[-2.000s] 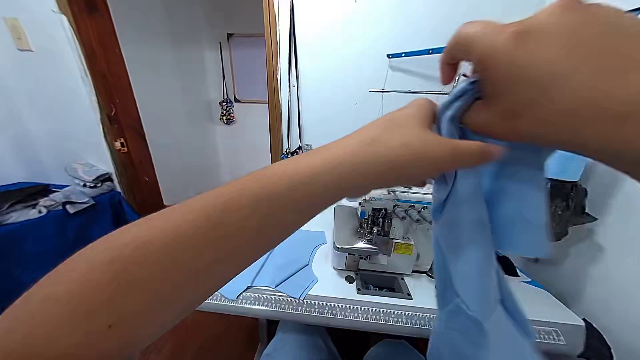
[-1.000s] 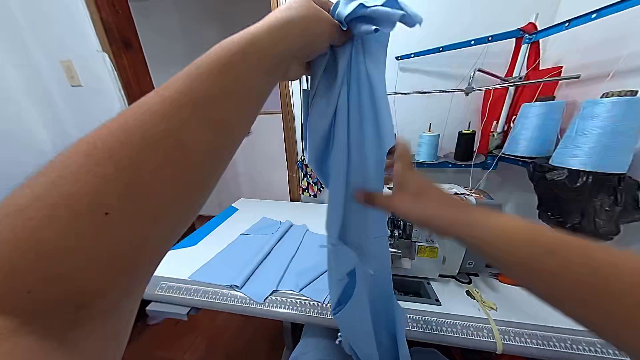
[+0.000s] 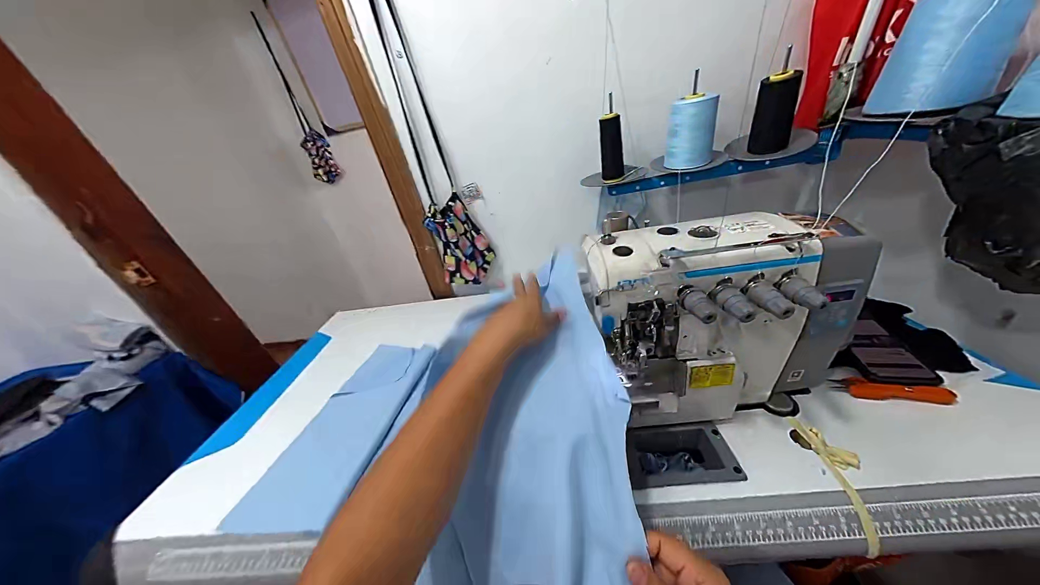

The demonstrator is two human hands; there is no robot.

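Note:
A long light blue fabric piece [image 3: 552, 422] lies over the table's front edge, left of a white overlock sewing machine [image 3: 715, 301]. My left hand [image 3: 524, 317] rests on the upper part of this cloth, slightly blurred, with its fingers apart. Low in the view, my right hand [image 3: 674, 565] pinches the cloth's right edge between thumb and fingers, by the table's front edge. Another folded light blue fabric piece [image 3: 325, 455] lies flat on the table to the left, partly covered by the first cloth and my left forearm.
Thread cones [image 3: 691, 134] stand on a blue rack behind the machine. Orange-handled snips [image 3: 902, 392] and a yellowish tape strip [image 3: 845, 479] lie right of it. A measuring tape [image 3: 910, 520] runs along the front edge. A blue cloth-covered bin [image 3: 122, 455] with fabric scraps stands at left.
The cloth held up in my left hand a second ago is now down on the table beside the machine. My right hand has moved down to its edge.

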